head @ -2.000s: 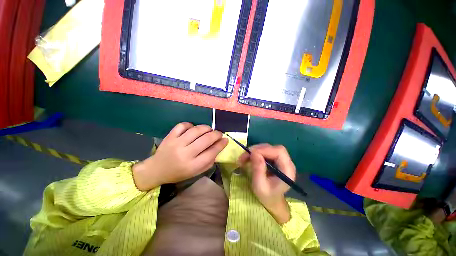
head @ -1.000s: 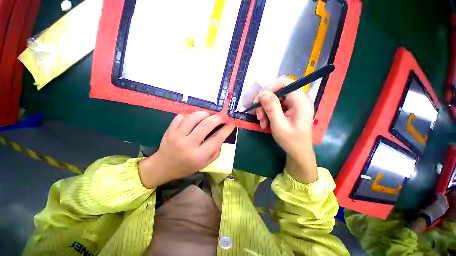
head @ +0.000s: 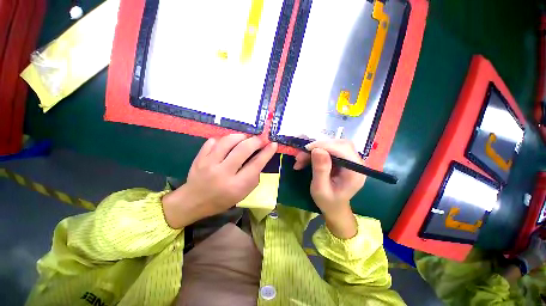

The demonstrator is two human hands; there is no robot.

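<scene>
A red foam tray [head: 123,89] holds two display modules, the left one [head: 197,66] and the right one [head: 317,72], each with a black border and an orange flex cable. My right hand [head: 335,179] holds black tweezers [head: 365,170], their tip at the right module's lower left border. My left hand [head: 221,173] rests at the tray's front edge, its fingertips by the gap between the modules. Whether it holds anything cannot be told. A pale yellow liner strip [head: 263,194] with a dark patch hangs at the table edge, partly behind my left hand. No adhesive piece is visible at the tweezer tip.
A long cream liner sheet [head: 75,51] with clear film lies at the left, beside stacked red foam [head: 15,77]. A small white scrap [head: 76,12] lies above it. Another red tray [head: 413,215] with two modules is at the right on the green mat, near another person's yellow sleeve [head: 458,278].
From the liner strip, my right hand moved up to the right module's lower left corner, then slightly down, with the tweezers tilting flatter. My left hand moved onto the tray edge. The view shifted.
</scene>
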